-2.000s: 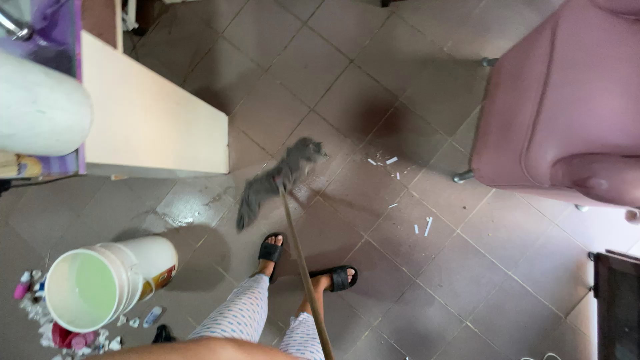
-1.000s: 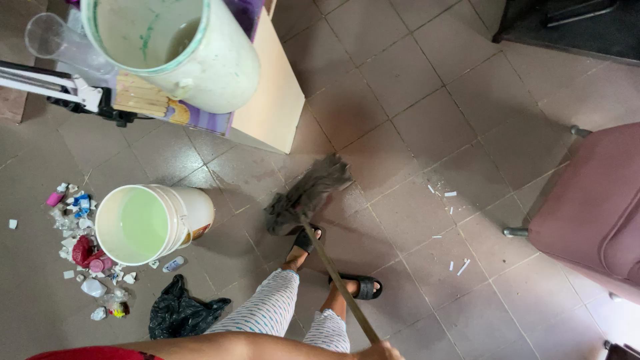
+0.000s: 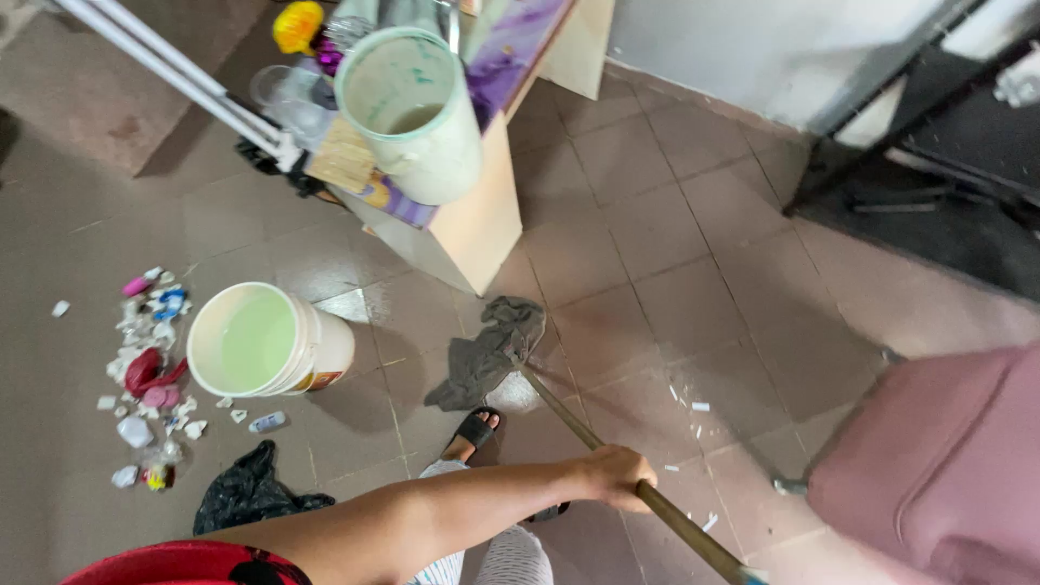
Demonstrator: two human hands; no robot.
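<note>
My left hand is closed around a wooden mop handle, which slants from the lower right up to a grey mop cloth. The cloth lies bunched on the tiled floor just beyond my sandaled foot, near the foot of a pale table panel. Left of the cloth stands a white plastic bucket with greenish liquid inside. The handle runs out of view at the bottom right, where something blue shows on it. My right hand is not in view.
Small litter and a black plastic bag lie at the left. White bits lie on the floor right of the handle. A pink upholstered chair stands at right, a black stand above it. A tub sits on the table.
The view has swung a lot. My left hand, only partly showing at the frame's edge a second ago, is now in full view on the handle. The cloth lies in a different bunched shape.
</note>
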